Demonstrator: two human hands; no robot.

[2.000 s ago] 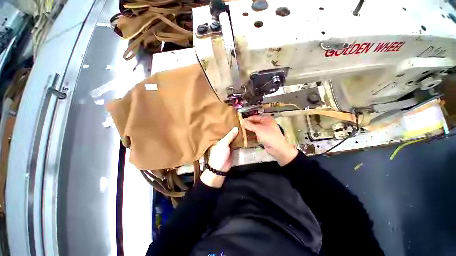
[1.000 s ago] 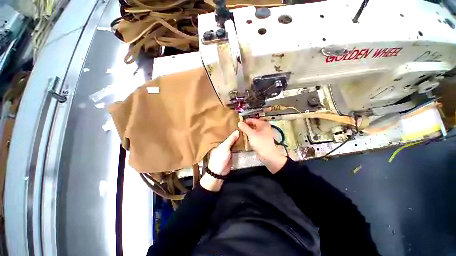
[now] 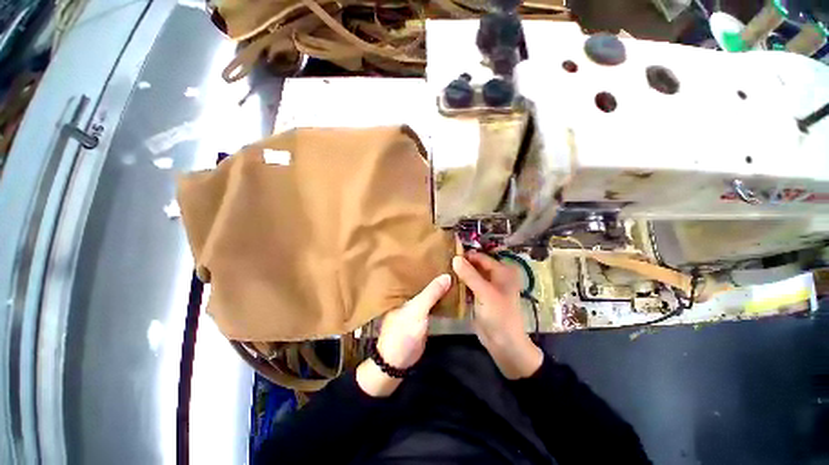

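A brown bag panel [image 3: 309, 227] lies on the machine table, its right edge at the needle area [image 3: 477, 238] under the head of the white sewing machine [image 3: 654, 136]. My left hand [image 3: 409, 336] lies on the panel's lower right part, thumb pointing up to the edge. My right hand [image 3: 495, 304] pinches the bound edge with the binding tape [image 3: 460, 272] just below the needle. Scissors with green-black loop handles [image 3: 523, 272] lie behind my right hand, partly hidden. A small white label [image 3: 277, 157] is on the panel.
Brown bags with tangled straps [image 3: 345, 36] lie behind the machine. More brown straps [image 3: 300, 363] hang below the panel. A shiny metal-topped bench [image 3: 118, 272] runs along the left. Loose binding tape [image 3: 645, 269] lies on the machine bed. Green thread cones [image 3: 727, 32] stand at the top right.
The view has shifted closer over the machine head, which now hides more of the bed. Both hands stay at the panel's edge. The scissors' handles, hidden at first, now show beside my right hand.
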